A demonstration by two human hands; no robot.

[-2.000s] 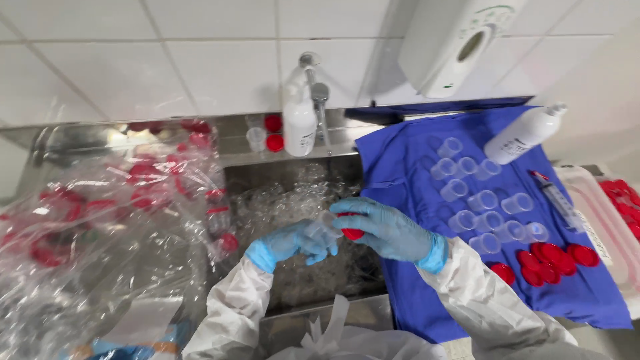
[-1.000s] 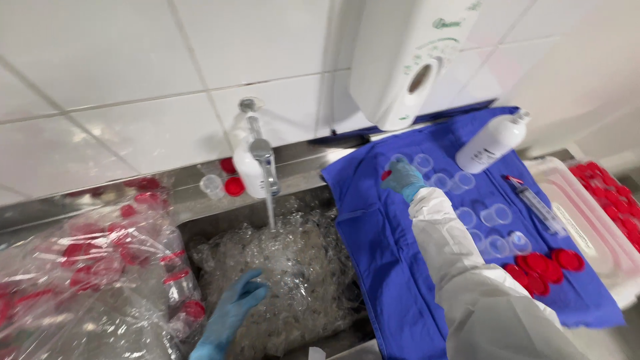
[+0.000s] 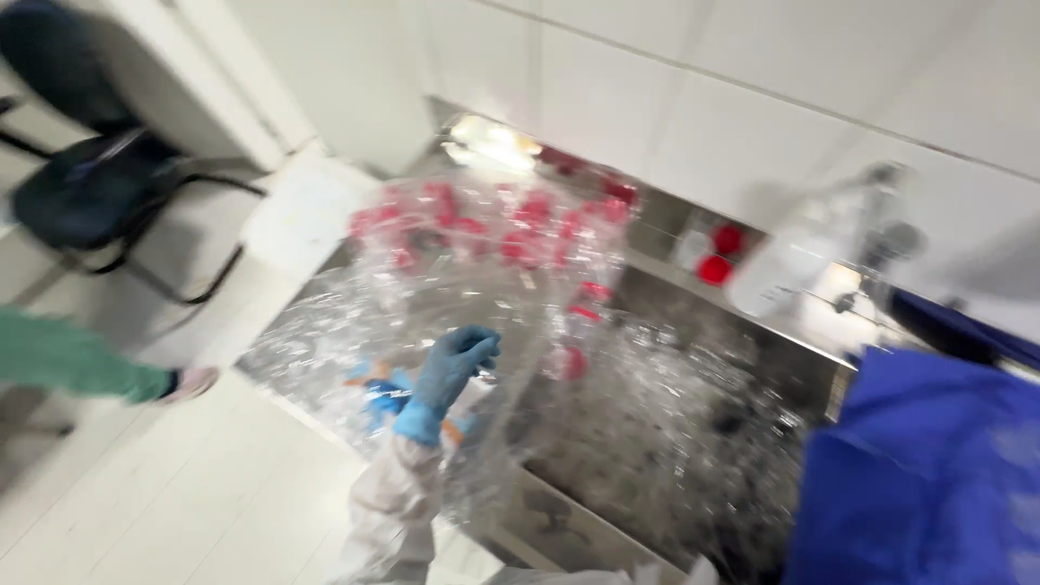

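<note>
My left hand point(image 3: 457, 370), in a blue glove under a white sleeve, hovers over a clear plastic bag point(image 3: 487, 301) spread on the steel counter. Its fingers are curled, and blur hides whether they hold anything. Inside or under the film lie red-lidded clear containers point(image 3: 520, 236), grouped near the wall, and a blue and orange item point(image 3: 388, 394) left of the hand. One red-lidded container point(image 3: 571, 363) lies at the sink's left edge. The sink point(image 3: 528, 475) holds many clear plastic pieces, blurred. My right hand is out of view.
Behind the sink stand a white bottle point(image 3: 768, 272), a metal faucet point(image 3: 881, 219) and two red lids point(image 3: 715, 270). A blue cloth point(image 3: 902, 463) lies at right. On the left are a dark chair point(image 3: 93, 191) and a person's green-clad leg point(image 3: 81, 357).
The view has swung far to the left. My left hand has moved from the sink to over the bag on the counter. My right hand, earlier over the blue cloth, has left the view.
</note>
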